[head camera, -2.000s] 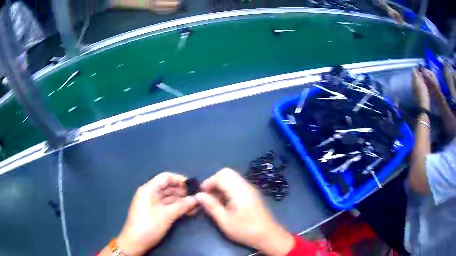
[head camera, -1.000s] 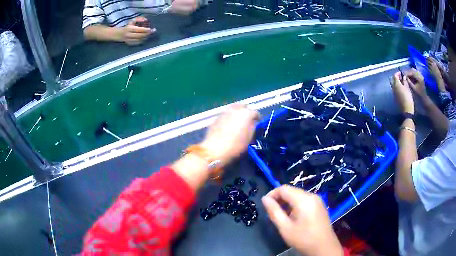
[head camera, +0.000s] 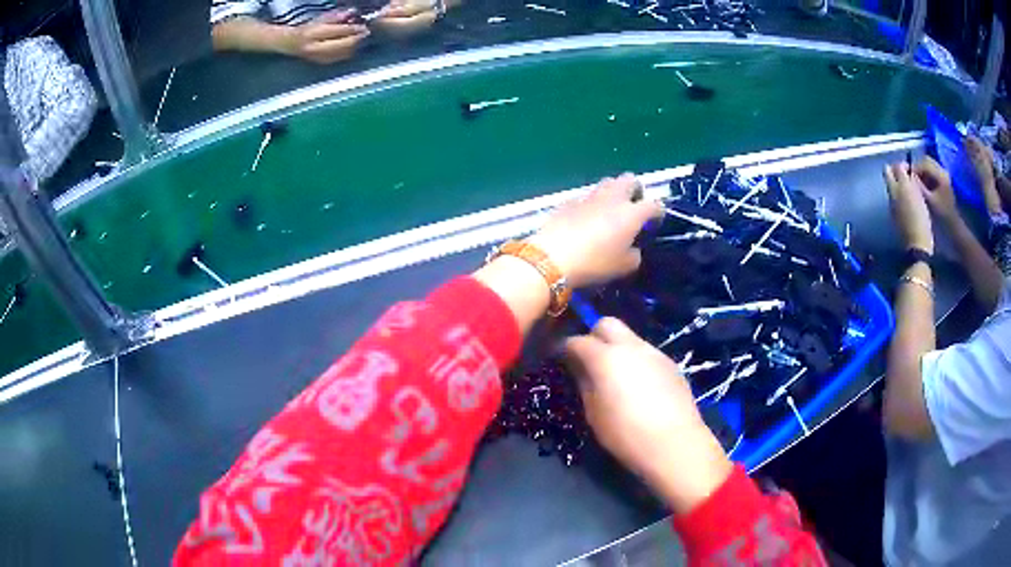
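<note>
A blue basket (head camera: 878, 321) stands on the right of the bench, heaped with black parts with white sticks (head camera: 737, 310). My left hand (head camera: 604, 230) is at the basket's far left corner, against the heap; its fingertips are partly hidden, and I cannot tell if it grips a part. My right hand (head camera: 632, 399) is over the basket's near left rim, fingers curled; whether it holds anything cannot be made out. A pile of small shiny black round parts (head camera: 541, 419) lies on the bench between my left sleeve and my right hand.
The green conveyor belt (head camera: 366, 166) runs beyond the bench's white rail (head camera: 277, 286), carrying scattered parts. Metal posts (head camera: 61, 260) stand at the left. A white bag (head camera: 47, 105) is at the far left. A person's hands (head camera: 333, 35) work across the belt; another person's arm (head camera: 915, 277) is at the right.
My hands were together over the bench around a small black part, then separated towards the basket. Since then my left hand has moved further right onto the heap, and my right hand slightly up and left.
</note>
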